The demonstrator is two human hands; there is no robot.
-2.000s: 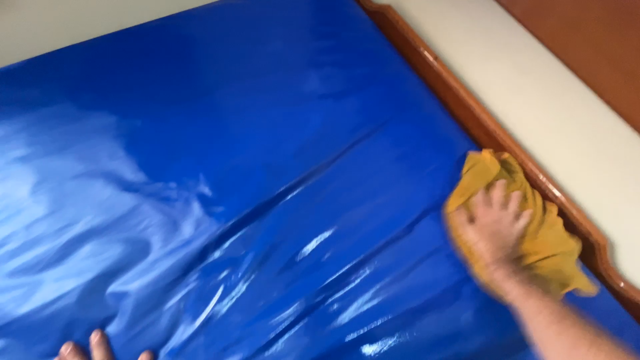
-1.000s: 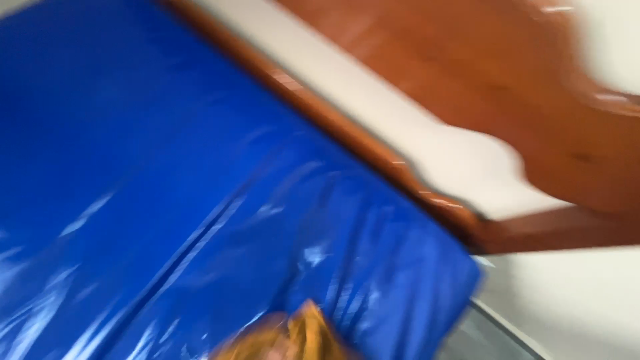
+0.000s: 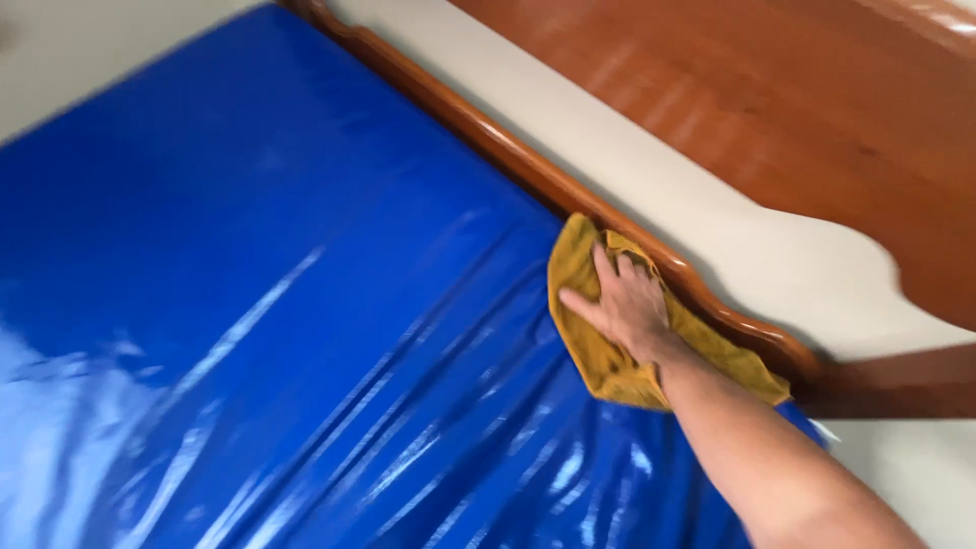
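Note:
My right hand (image 3: 629, 305) lies with its fingers spread, pressing a mustard-yellow cloth (image 3: 618, 381) down onto the glossy blue mattress cover (image 3: 366, 229). The cloth sits at the cover's right edge, against the varnished wooden rail (image 3: 496, 137). Wrinkles in the cover run from the cloth toward the lower left. My left hand is out of view.
Beyond the rail is a pale strip of wall (image 3: 610, 160), with a large reddish-brown wooden panel (image 3: 762, 114) above it. A dark wooden post or board (image 3: 907, 381) joins the rail's right end.
My left hand, at the lower edge two seconds ago, has left the view. The right hand and the cloth, low in the frame one second ago, are now up against the rail.

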